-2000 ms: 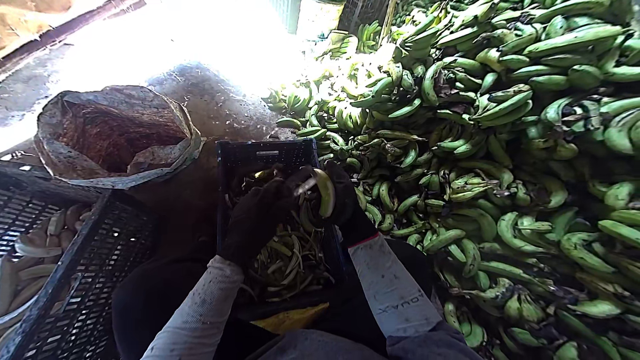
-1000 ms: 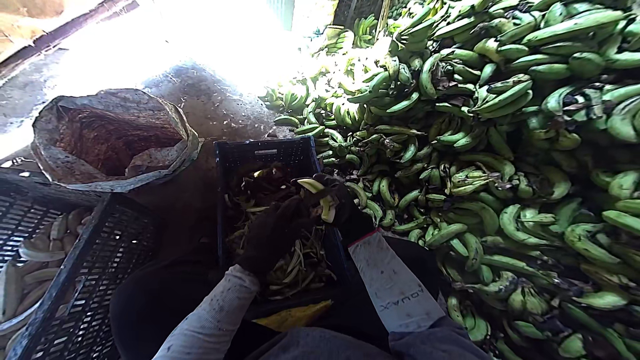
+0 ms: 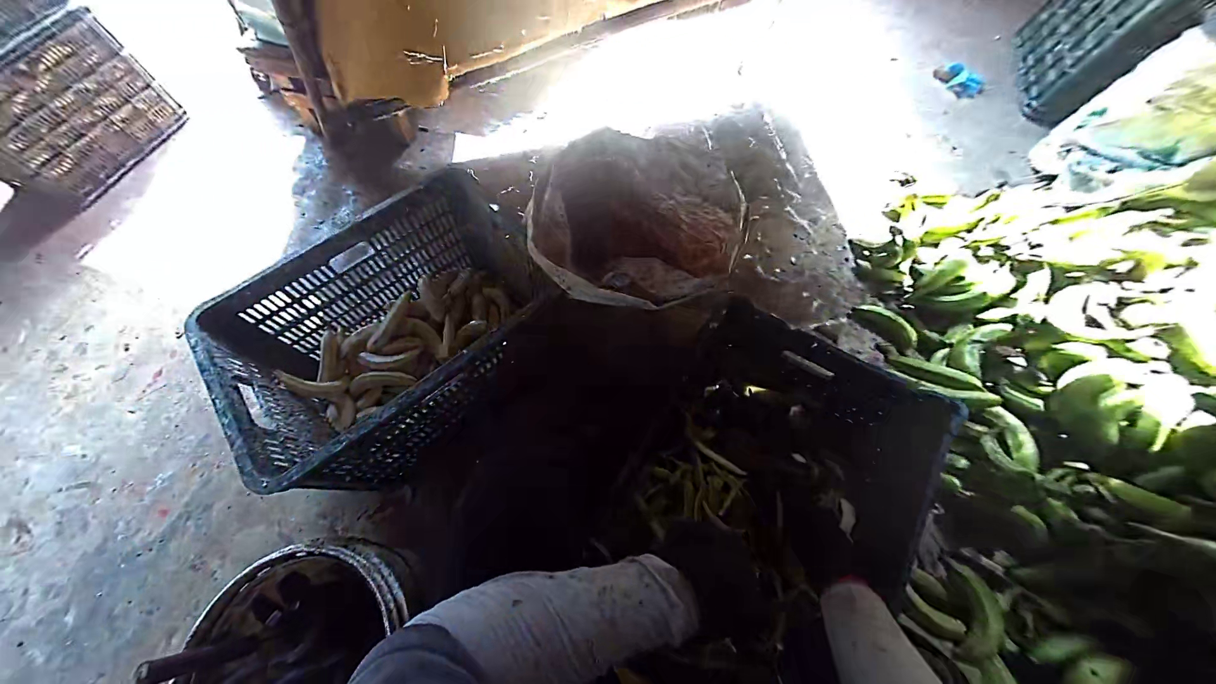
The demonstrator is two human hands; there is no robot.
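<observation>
Dark gloves cover both my hands, low over a dark plastic crate [image 3: 936, 456] that holds strips of green peel [image 3: 698, 489]. My left hand [image 3: 717, 575] is deep in shadow above the peels; its fingers and anything in them are hidden. My right hand [image 3: 826, 546] is near the crate's right side, also too dark to read, with a small pale piece [image 3: 846, 518] beside it. At the left, another plastic crate [image 3: 214, 380] holds peeled plantains [image 3: 389, 351]. Green unpeeled plantains [image 3: 1007, 437] are heaped to the right.
An open woven sack [image 3: 560, 261] stands behind the two crates. A round bucket [image 3: 394, 589] with dark contents and a protruding handle [image 3: 195, 658] is at the lower left. More crates stand at the upper left [image 3: 85, 104] and upper right [image 3: 1092, 57], the latter beside a pale sack [image 3: 1140, 123].
The view has swung far to the left. Both hands were close together around a partly peeled plantain; now they are lower and farther apart in shadow.
</observation>
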